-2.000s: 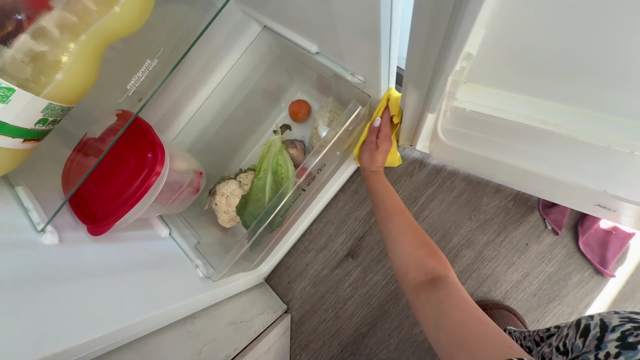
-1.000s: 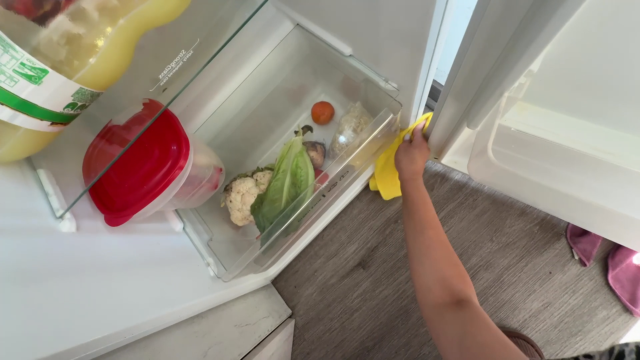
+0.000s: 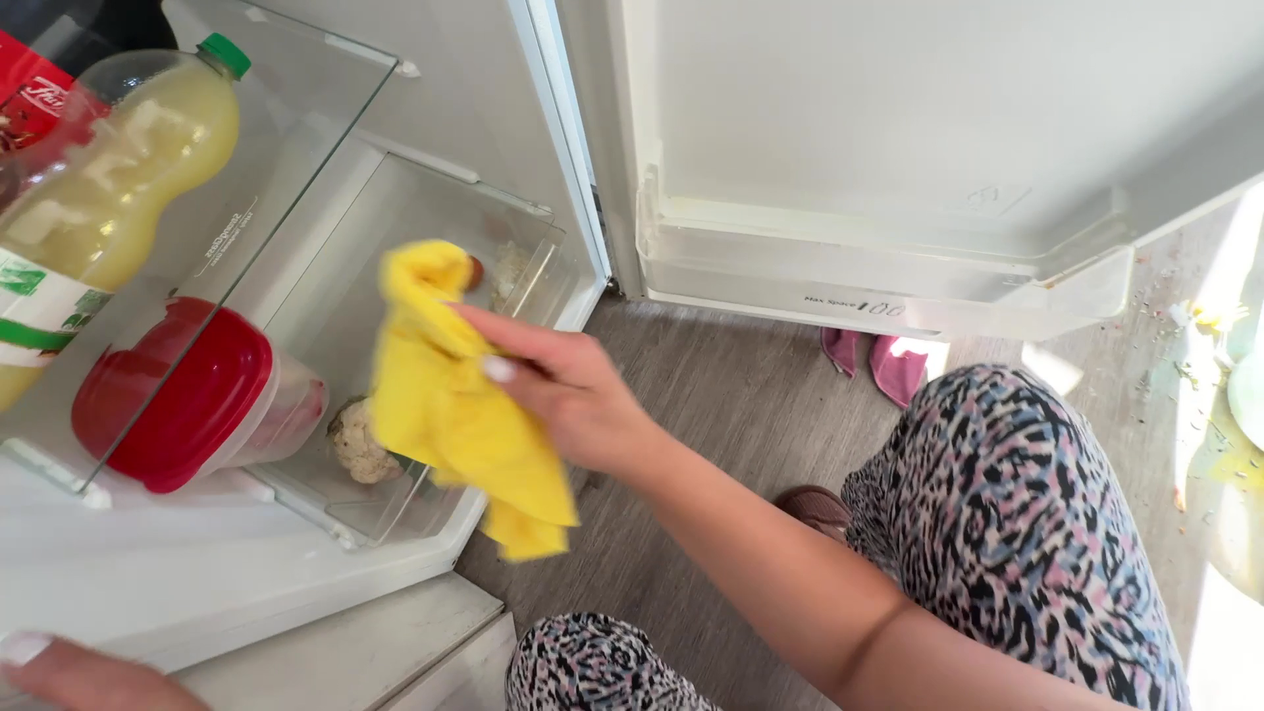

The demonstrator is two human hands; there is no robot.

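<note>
A yellow cleaning cloth [image 3: 464,405] hangs from my right hand [image 3: 563,380], pinched between thumb and fingers, slightly blurred. It is in front of the clear crisper drawer [image 3: 346,237] of an open fridge and hides part of what lies there. A piece of cauliflower [image 3: 362,441] shows left of the cloth; a small orange-red round item [image 3: 475,273] peeks out behind it. My left hand [image 3: 94,681] enters at the bottom left corner, only partly in view; whether it holds anything cannot be told.
A red-lidded plastic container [image 3: 188,395] stands beside the drawer, partly under a glass shelf [image 3: 296,188] with a bottle of yellow drink [image 3: 128,168]. The open fridge door [image 3: 869,109] with its clear bin [image 3: 889,281] is at the right. Pink cloth items [image 3: 897,370] lie on the floor beyond.
My right hand has moved left with the yellow cloth, from the fridge's edge near the door hinge to in front of the drawer. My left hand has come into view. The view has shifted.
</note>
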